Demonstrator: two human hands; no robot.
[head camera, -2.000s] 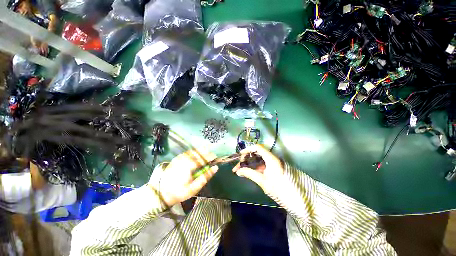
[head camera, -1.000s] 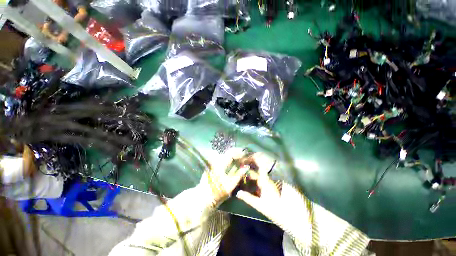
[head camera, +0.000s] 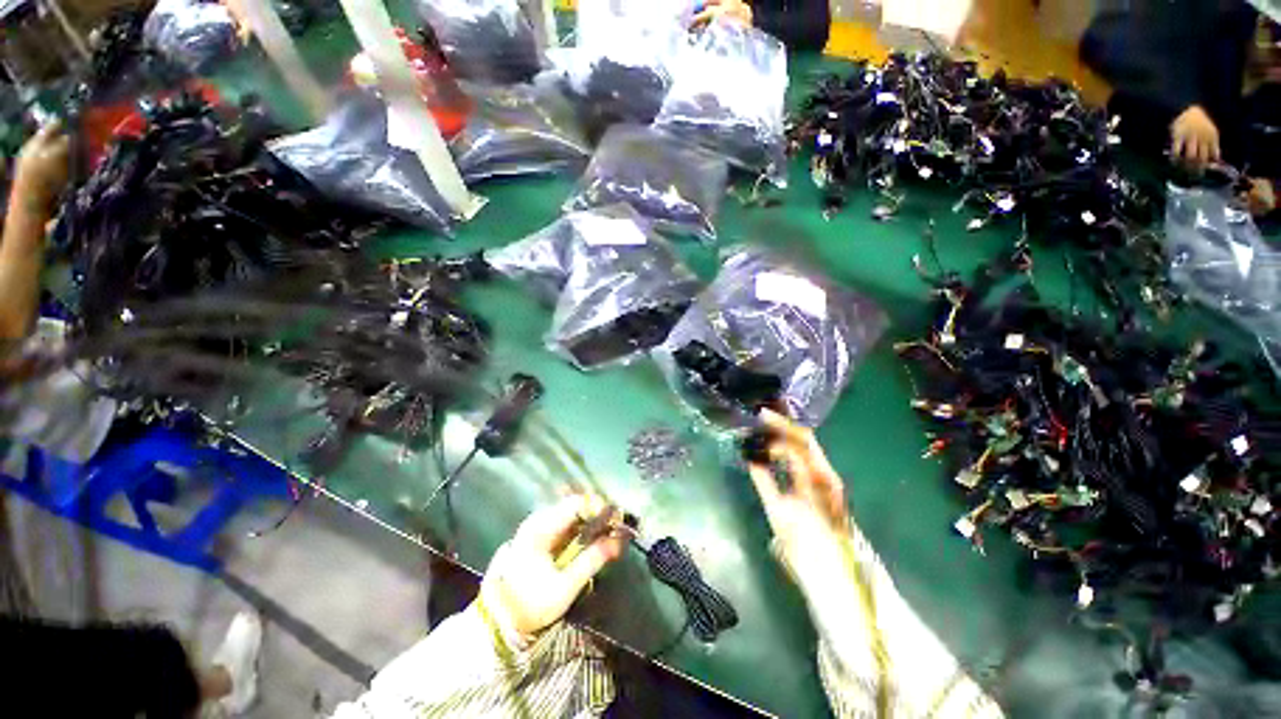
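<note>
My left hand [head camera: 545,562] is closed on a small dark housing [head camera: 607,527] near the bench's front edge. A coiled black cable [head camera: 688,587] hangs from it to the right, over the green top. My right hand [head camera: 798,485] is reached out at the mouth of a clear-grey plastic bag [head camera: 801,330] with black pieces [head camera: 731,379] inside. Its fingertips are on a small black piece [head camera: 760,447] at the bag's near edge. A heap of tiny grey screws [head camera: 659,452] lies between the hands. No screwdriver can be made out.
A black cabled unit [head camera: 509,413] lies left of the screws. Dark cable piles [head camera: 408,351] are at left, cabled boards [head camera: 1096,450] at right. More bags [head camera: 618,281] stand behind. Other people's hands [head camera: 1196,138] show at the far side. A blue frame [head camera: 155,492] is on the floor.
My hands have parted. My right hand has moved forward to the bag, my left keeps the housing, and the coiled cable is now in sight. The view has swung to show more of the bench.
</note>
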